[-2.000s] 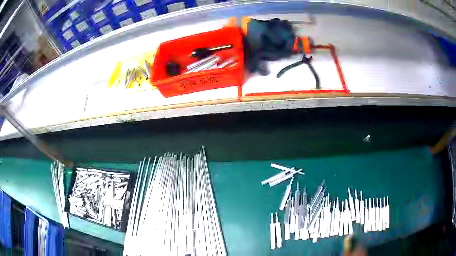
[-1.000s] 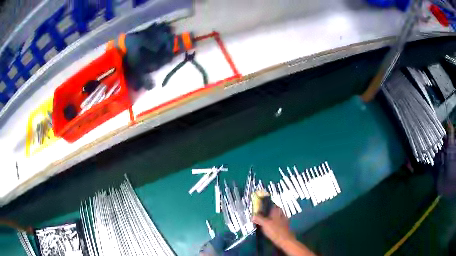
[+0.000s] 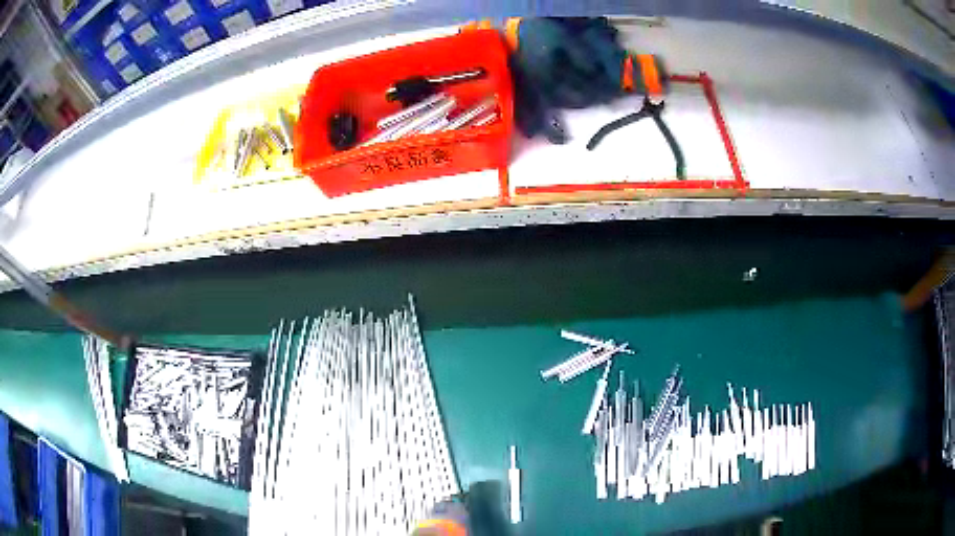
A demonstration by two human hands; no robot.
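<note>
Short stepped silver rods [image 3: 723,445] lie in an uneven row right of centre on the green bench, thin tips mostly pointing away. A few lie crossed [image 3: 581,359] behind the row. One rod [image 3: 514,487] lies apart on the left. My left hand [image 3: 452,517], in a dark glove with orange, is cut off by the bottom edge, between the long rods and the lone rod; its fingers are unclear. My right hand is out of the picture. A small yellowish end [image 3: 772,527], perhaps of a tool, shows at the bottom edge.
Long thin rods [image 3: 351,419] fan out left of centre. A black tray [image 3: 254,419] of short metal parts lies farther left. The white shelf [image 3: 838,136] behind holds a red box [image 3: 403,168], yellow bin [image 3: 215,147], dark gloves [image 3: 571,63] and black-handled pliers [image 3: 681,157].
The view swung right, then back left. My right hand, over the row one second ago, has left the picture. My left glove now shows by the long rods. One rod now lies apart from the row.
</note>
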